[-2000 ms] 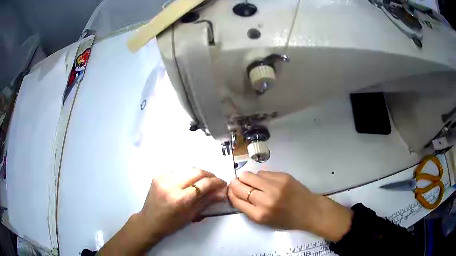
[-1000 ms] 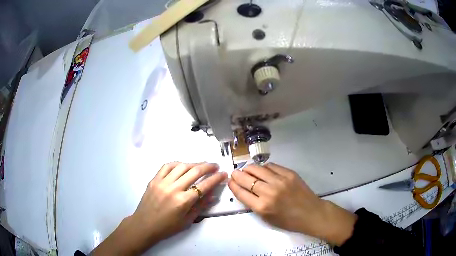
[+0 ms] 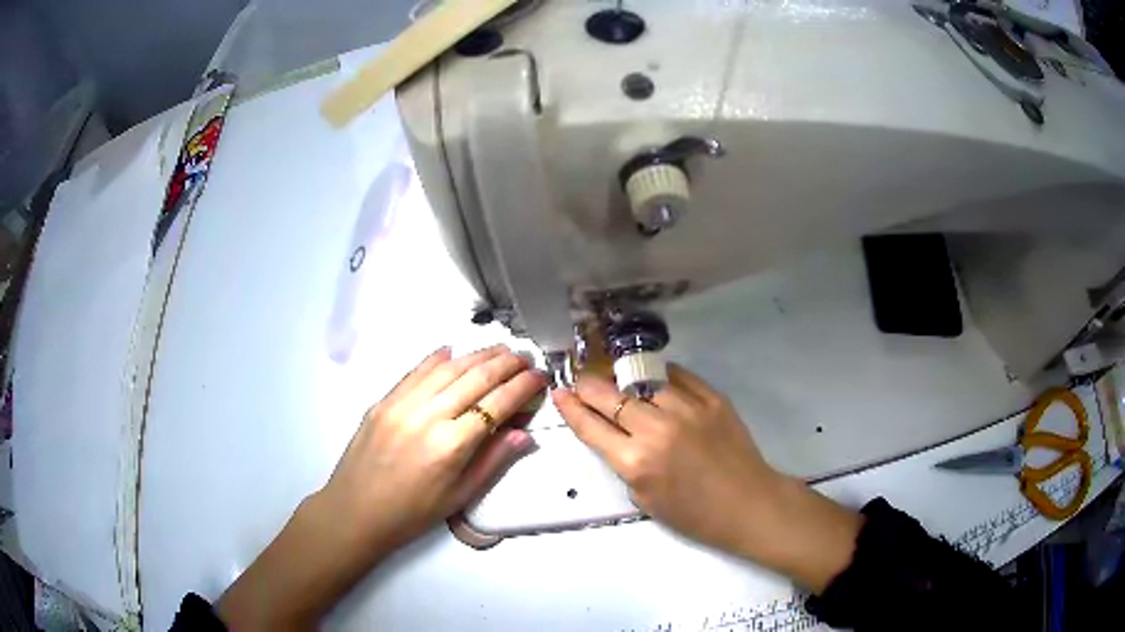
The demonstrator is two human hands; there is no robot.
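Note:
The cream-white sewing machine (image 3: 790, 161) fills the upper right, its needle and presser foot (image 3: 558, 368) low at the centre. My left hand (image 3: 438, 426) lies just left of the foot, fingertips close to it. My right hand (image 3: 672, 451) lies just right of and below the foot, its fingertips partly behind the white ribbed knob (image 3: 639, 370). Both hands wear a ring and have their fingers bent down towards the bed. Any white cloth under the fingertips blends into the glare and white bed, so its edges and my grip on it cannot be told.
Orange-handled scissors (image 3: 1052, 454) lie at the right. A black flat rectangle (image 3: 913, 284) lies on the machine bed. White sheets (image 3: 80, 346) with cream edges lie at the left. A pale translucent long object (image 3: 366, 266) lies left of the head. Ruler markings (image 3: 765, 615) run along the front.
Both hands have moved away from the front edge, up to the presser foot. More of the bed's front edge and its rounded corner shows below them. The scissors and black rectangle have stayed put.

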